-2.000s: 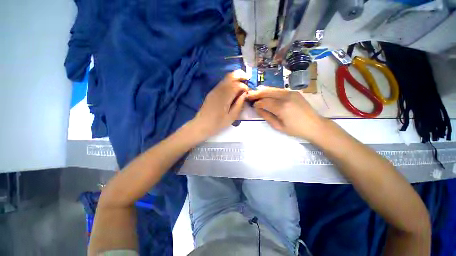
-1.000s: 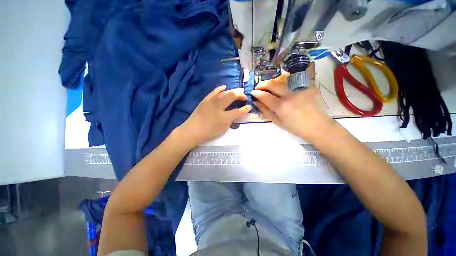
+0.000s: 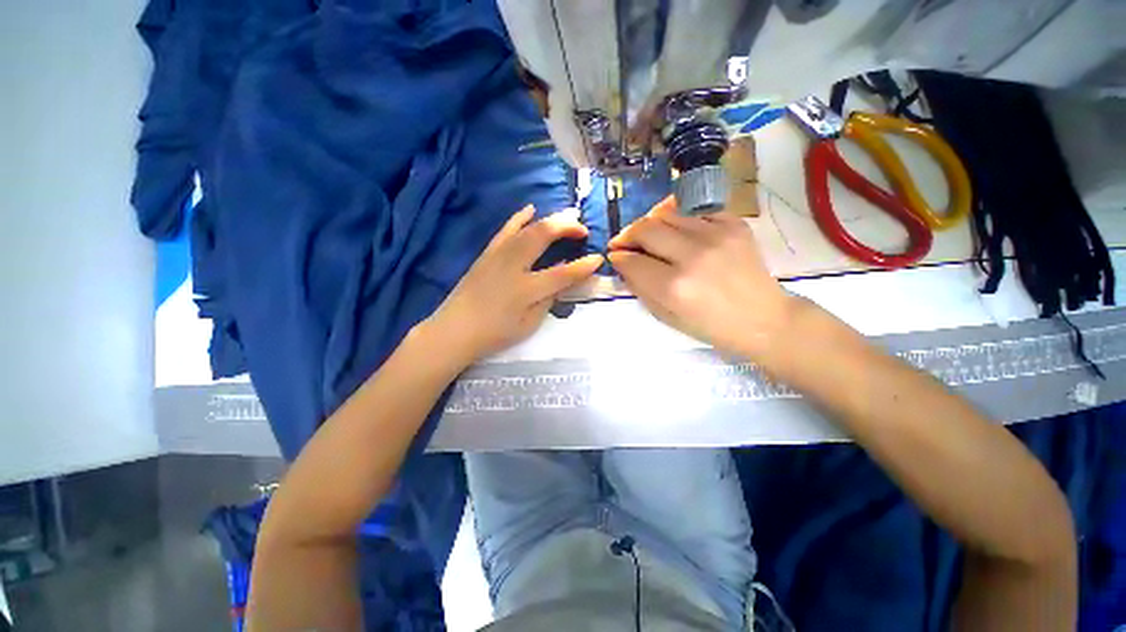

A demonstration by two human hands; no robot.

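The navy garment [image 3: 333, 185] lies bunched on the table left of the sewing machine, and its narrow edge runs under the presser foot [image 3: 624, 161]. My left hand [image 3: 512, 278] pinches the cloth edge just in front of the foot. My right hand [image 3: 692, 266] pinches the same edge from the right, its fingertips nearly touching the left ones. A short dark strip [image 3: 614, 212] shows on the cloth between foot and fingertips. The fingertips hide the cloth's end.
Grey ribbed knob [image 3: 701, 185] stands right of the foot, beside a tan block [image 3: 742, 177]. Scissors with red [image 3: 852, 210] and yellow loops lie further right, then black strips [image 3: 1019, 185]. A ruler [image 3: 519, 393] lines the front edge. Navy cloth [image 3: 815, 531] is below the table.
The view has shifted, so the machine and scissors appear further left. My right hand has drawn slightly back from the foot, showing more of the cloth and the dark strip. Both hands still pinch the edge.
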